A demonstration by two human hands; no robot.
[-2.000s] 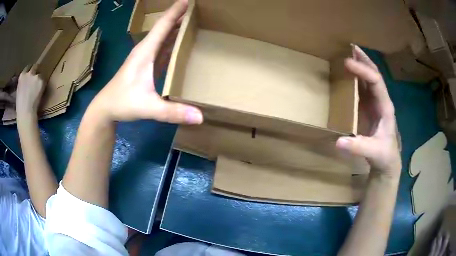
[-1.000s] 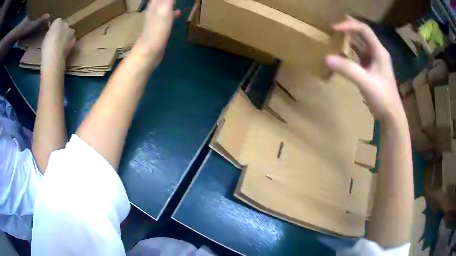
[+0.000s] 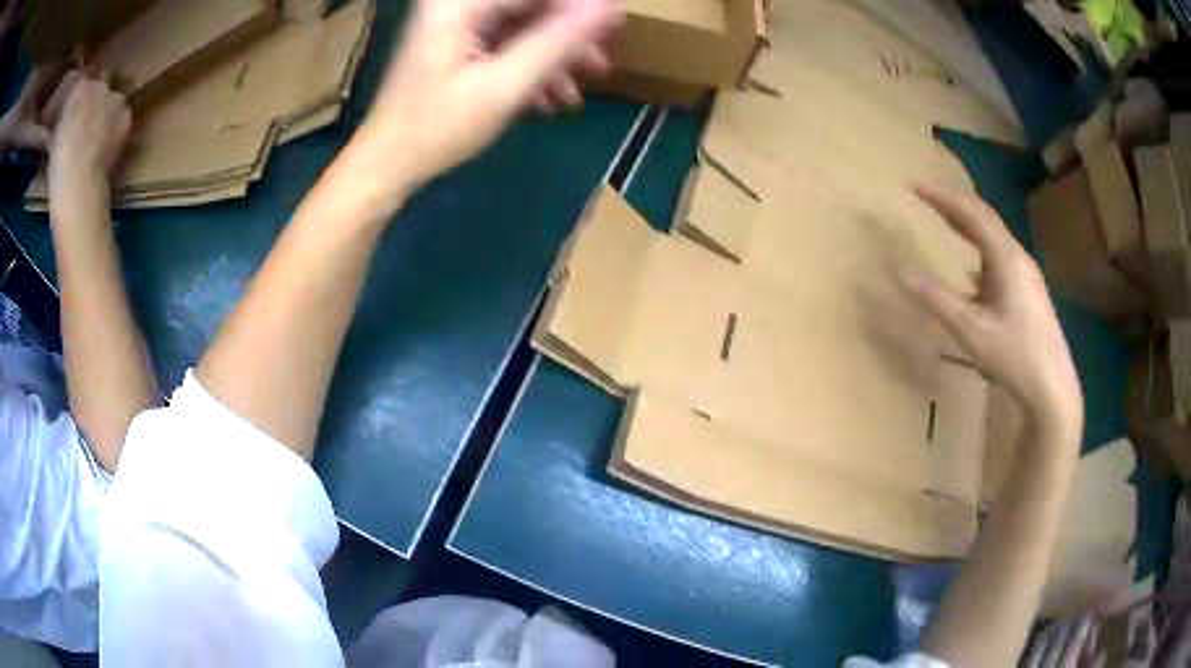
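Note:
A stack of flat tan box blanks (image 3: 810, 313) lies on the dark green table in front of me, with dark slots near its left and right ends. My right hand (image 3: 986, 307) is over the right part of the stack, slightly blurred, fingers apart, holding nothing. My left hand (image 3: 523, 59) is raised at the top centre, blurred, fingers apart, with no box visibly gripped. A folded box (image 3: 666, 46) stands at the top centre, just right of my left hand and partly hidden by it.
At the left, another person's hand (image 3: 89, 124) works on a box over a stack of blanks (image 3: 196, 150). Folded cardboard pieces (image 3: 1110, 196) are heaped at the right. A gap runs between two tables (image 3: 477, 457). A yellow-green item (image 3: 1113, 24) is at the top right.
The folded box has left my hands and now stands at the top centre. My right hand has come down over the blanks. My left hand has moved right since a second ago.

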